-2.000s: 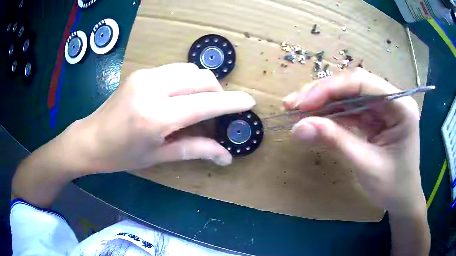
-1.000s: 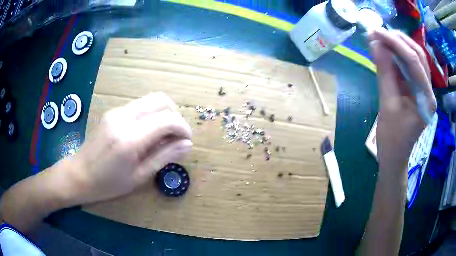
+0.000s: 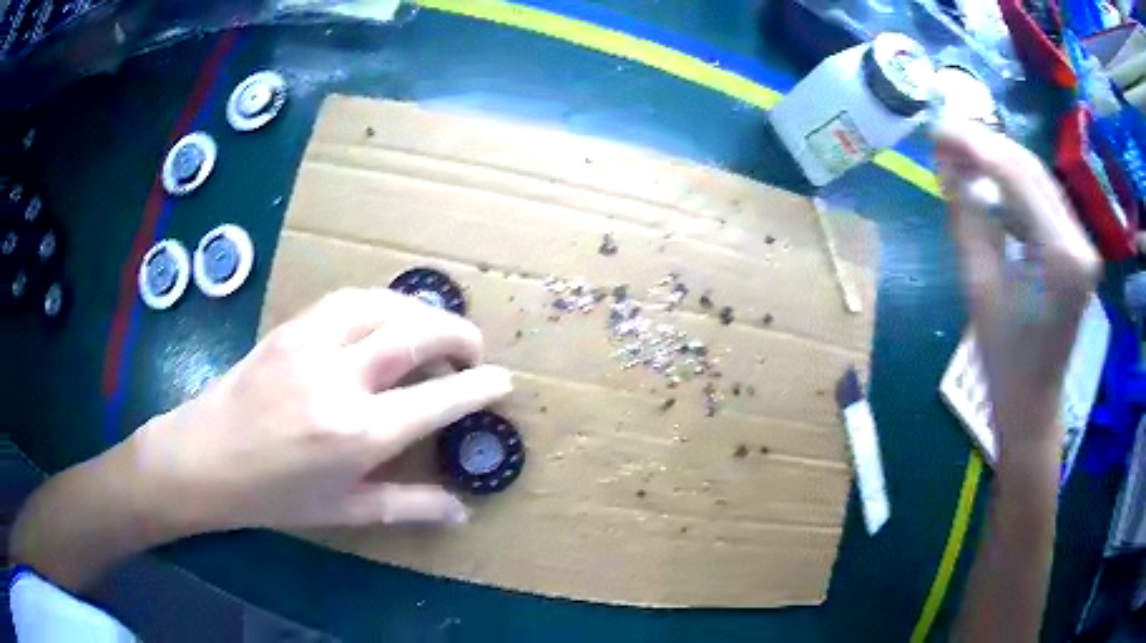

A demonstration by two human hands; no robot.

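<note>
A black speaker driver (image 3: 480,452) with a silver-grey centre lies on the cardboard sheet (image 3: 402,176). My left hand (image 3: 339,415) is around its left side, index finger at the top edge and thumb at the lower left. A second black driver (image 3: 427,289) lies above, partly hidden by my left hand. My right hand (image 3: 1024,239) is raised at the right, below the white bottle, and blurred. Its fingers are closed around something pale and greyish, probably the tweezers, whose shape is not clear. Small black and white scraps (image 3: 654,342) lie mid-cardboard.
A white bottle (image 3: 848,113) with a dark neck stands at the upper right, a round pale piece beside it. A thin pale stick (image 3: 836,255) and a flat white knife (image 3: 865,452) lie at the cardboard's right edge. Several white-ringed drivers (image 3: 223,260) lie left. Red bins (image 3: 1091,189) are upper right.
The view has swung right since the first frame. My right hand left the driver with the tweezers and rose toward the bottle. My left hand lifted slightly, then came down around the lower driver.
</note>
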